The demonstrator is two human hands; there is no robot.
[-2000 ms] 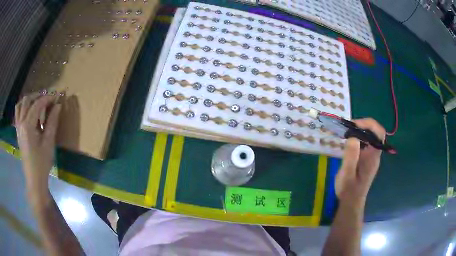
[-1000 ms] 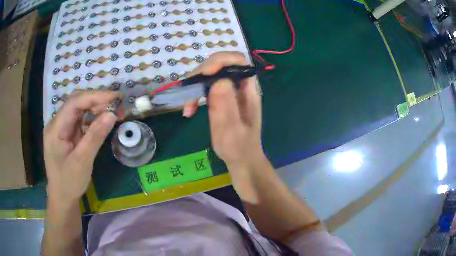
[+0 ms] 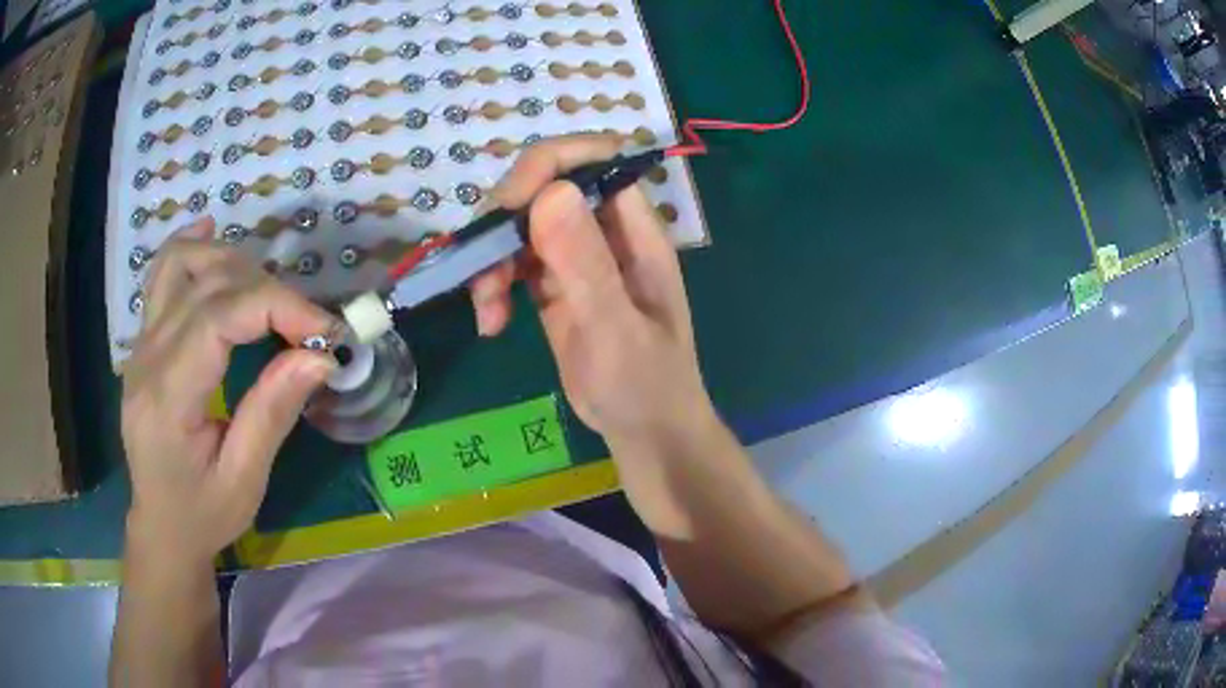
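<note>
My left hand [image 3: 222,383] pinches a tiny silver component [image 3: 317,344] between thumb and forefinger, at the upper left of the round test fixture [image 3: 360,397]. My right hand [image 3: 592,289] holds the test probe [image 3: 464,262], a grey body with black tape, slanting down to the left. Its cream-white tip block [image 3: 366,317] is over the fixture's white top, close beside the component. Whether block and component touch, I cannot tell. The green test area label [image 3: 471,454] lies right of the fixture.
The white component tray [image 3: 679,202] with rows of silver parts lies beyond my hands. The cardboard board [image 3: 41,296] is at the far left. The red test lead [image 3: 753,126] curls across the green mat [image 3: 861,255]. Yellow tape [image 3: 444,519] runs along the near edge.
My left hand has come from the cardboard board to the fixture and now holds a component. My right hand has brought the probe from the tray's right side to the fixture. The view has shifted right.
</note>
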